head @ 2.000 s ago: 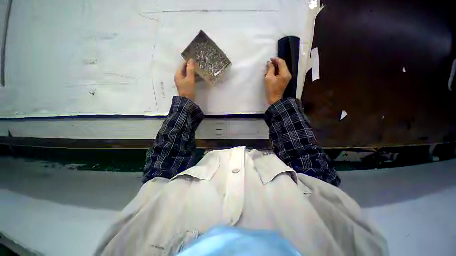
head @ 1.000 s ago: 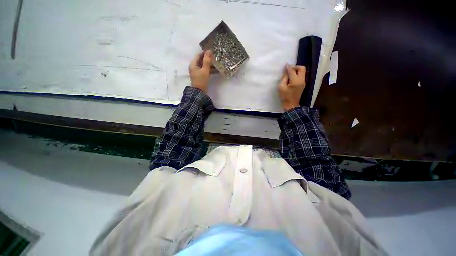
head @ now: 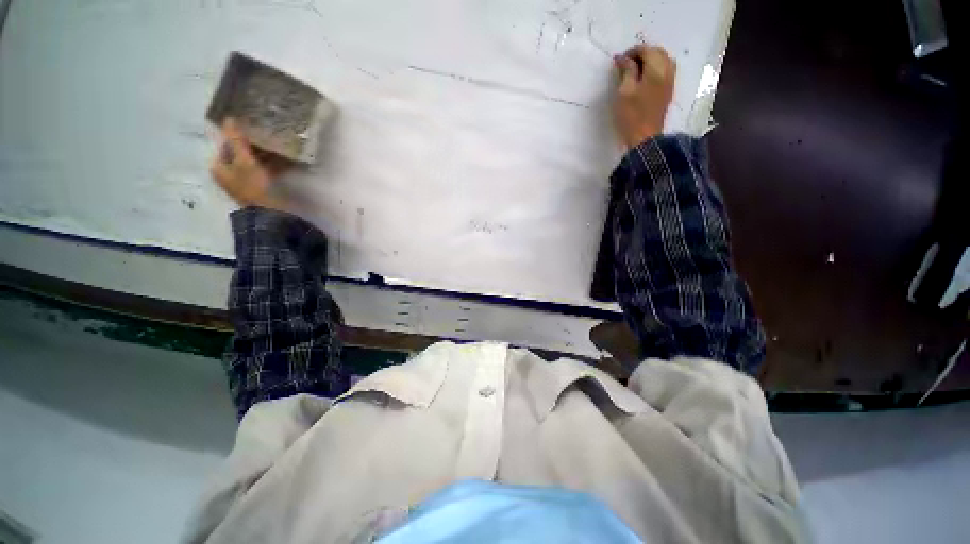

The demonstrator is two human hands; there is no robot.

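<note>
The white marker paper (head: 447, 170) with thin pattern lines covers the table. My left hand (head: 243, 170) holds the small open pin box (head: 271, 108) over it at the left; the box's grey contents are blurred. My right hand (head: 645, 94) is over the paper's right part, thumb and fingertips pinched together; whether a pin is between them is too small to tell. The black block (head: 603, 260) lies on the paper near its front right corner, mostly hidden by my right sleeve.
A dark navy fabric edge (head: 484, 301) shows along the paper's front, with pale underlay paper (head: 425, 317) below it. The dark brown tabletop (head: 819, 159) at the right bears white paper scraps (head: 923, 271). A grey metallic piece (head: 924, 27) is at the top right.
My left hand has moved left with the pin box. My right hand has moved up the paper, away from the black block, and my right sleeve now covers most of the block.
</note>
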